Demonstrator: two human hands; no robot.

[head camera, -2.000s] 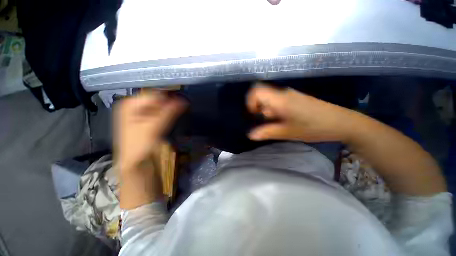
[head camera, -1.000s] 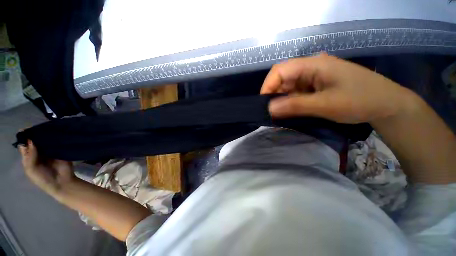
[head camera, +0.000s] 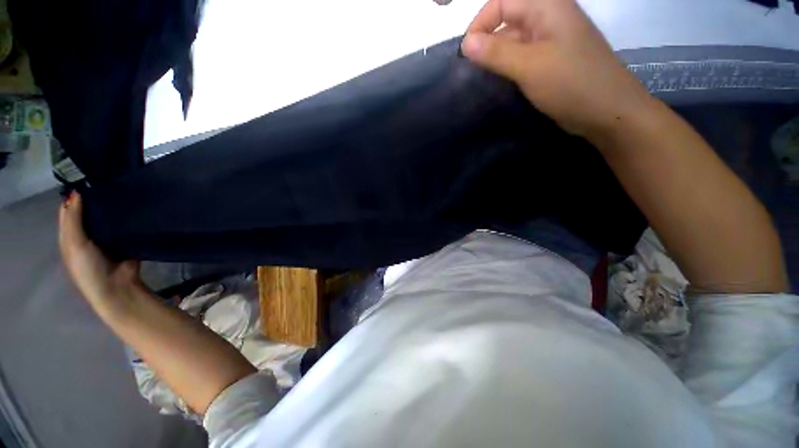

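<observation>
A black garment piece is stretched between my hands, across my lap and over the front edge of the white table. My left hand grips its far left end, with the fingers partly behind the cloth. My right hand pinches its upper edge between thumb and fingers, above the table. The right part of the piece hangs down over my lap.
The white table has a ruler-marked front edge. Heaped black cloth hangs over its left end. Below are a wooden plank, crumpled beige cloth at left and more scraps at right.
My right hand has moved up over the table, raising the upper edge of the cloth. The piece is spread wider than before. My left hand has moved slightly up and right, still gripping the end.
</observation>
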